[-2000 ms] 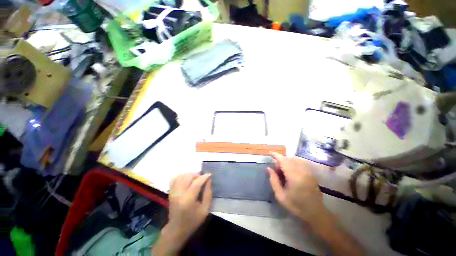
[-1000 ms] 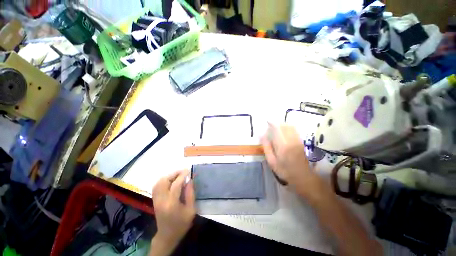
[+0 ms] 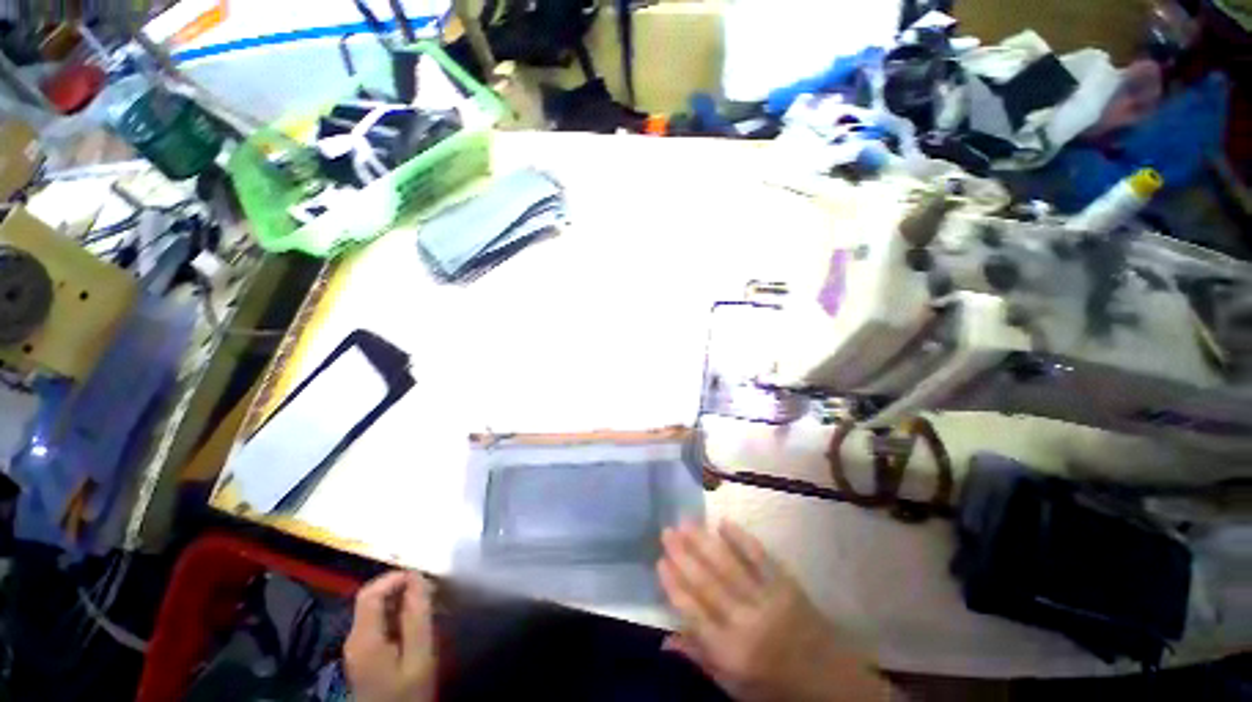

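Note:
The clear sewing template (image 3: 673, 480) lies folded flat near the table's front edge, its brown tape strip (image 3: 577, 439) along the back side. A grey fabric panel (image 3: 570, 507) shows through it, inside a dark-edged rectangle. My right hand (image 3: 742, 603) is spread, with its fingertips at the template's lower right part. My left hand (image 3: 391, 638) is at the table's front edge, left of the template and apart from it, fingers curled. Whether it holds anything is unclear. The template's front edge is blurred.
The sewing machine head (image 3: 879, 302) stands right, with yellowish-brown scissor handles (image 3: 890, 466) below it. Dark panels (image 3: 1071, 555) lie at right. A grey stack (image 3: 492, 224) and green basket (image 3: 426, 172) are at back left. Black-and-white pieces (image 3: 323, 425) lie left, above a red bin (image 3: 206, 583).
The template's upper flap with the dark-edged slot is folded down over the grey panel. My left hand has moved off it, down and left. My right hand has moved down to its lower right.

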